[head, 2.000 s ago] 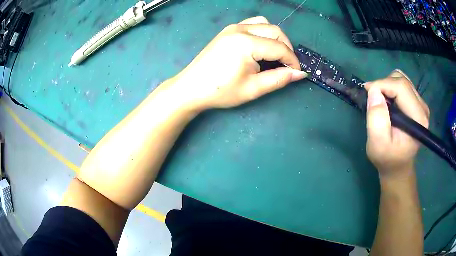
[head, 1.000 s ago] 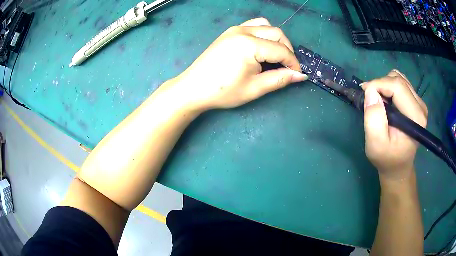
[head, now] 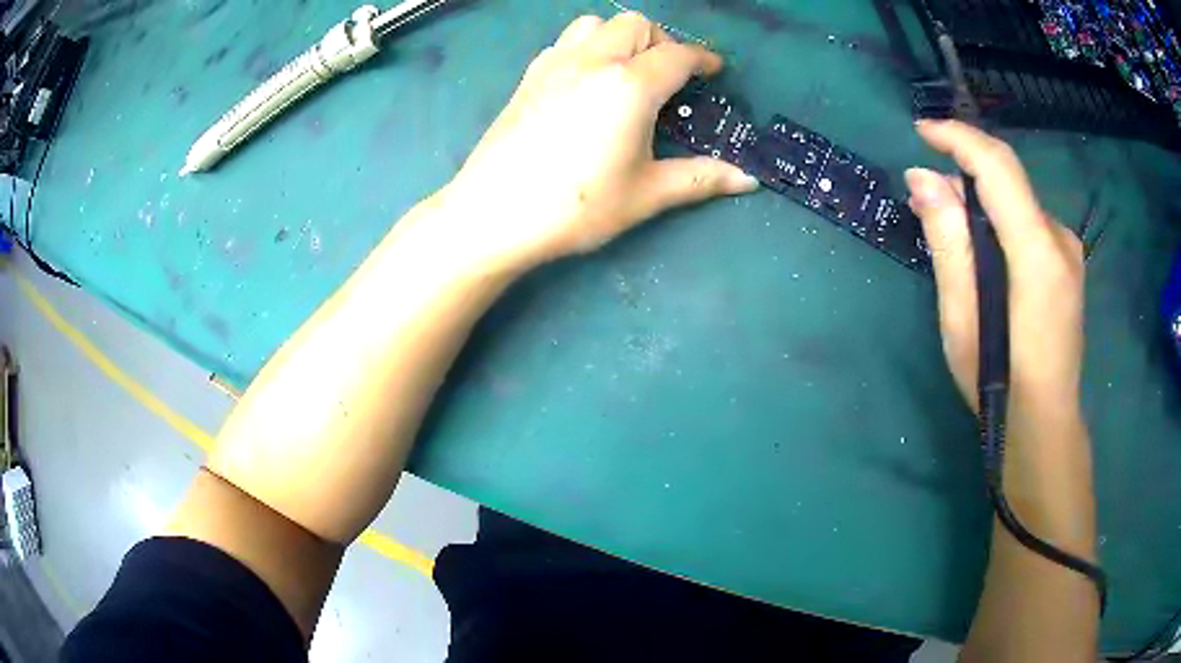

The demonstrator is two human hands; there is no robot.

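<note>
A black circuit board strip with white print point(head: 829, 185) lies slanted on the green mat. My left hand point(head: 570, 149) is at its left end, thumb and index finger apart. The thumb tip is at the strip's lower edge; the other fingers are curled. A thin solder strand shows beside those fingers; I cannot tell whether they touch it. My right hand point(head: 1023, 285) holds the black soldering iron point(head: 991, 292) right of the strip. Its blurred metal end points up and away from the board.
A cream desoldering pump point(head: 279, 97) lies at the upper left. A black slatted rack point(head: 1049, 97) stands at the upper right, with a pile of populated boards point(head: 1127, 39) behind it. A blue object shows at the right edge. Dark equipment point(head: 39, 91) is at the far left.
The iron has lifted off the board and swung upright. My left thumb and index finger have parted, the hand has shifted slightly up-left, and more of the strip's left end shows.
</note>
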